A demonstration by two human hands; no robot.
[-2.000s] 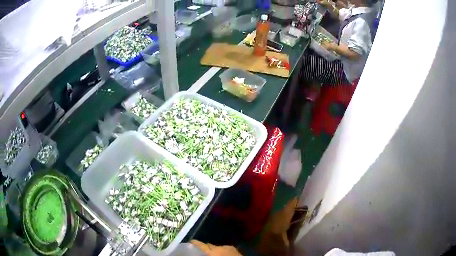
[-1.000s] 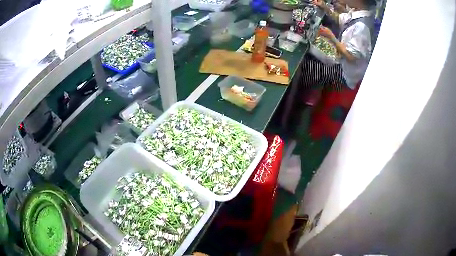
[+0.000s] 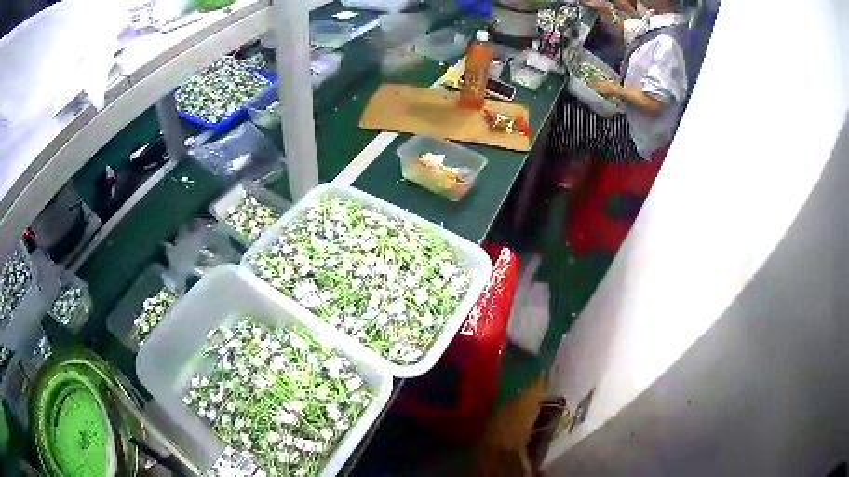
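Note:
Two translucent tubs stand side by side on the green bench. The nearer tub [image 3: 172,349] holds a pile of small white-headed parts with green stems [image 3: 279,401], with its left side less filled. The farther tub [image 3: 478,265] is fuller with the same parts. A bowl feeder [image 3: 76,424] with a bright green inside stands at the lower left, with a narrow rail beside it. A bit of the fixture [image 3: 233,463] shows at the bottom edge. Neither of my hands is in view.
A red stool [image 3: 475,363] stands right of the tubs. Behind are a food container [image 3: 442,170], cardboard [image 3: 410,114], an orange bottle [image 3: 476,73] and a blue tray of parts [image 3: 223,90]. A white post [image 3: 296,102] rises from the bench. Another person [image 3: 652,79] sits at the back right.
The view has tilted and shifted slightly, so most of the fixture has left the bottom edge. A skin-coloured patch at the bottom edge is gone. The other person's arms have moved.

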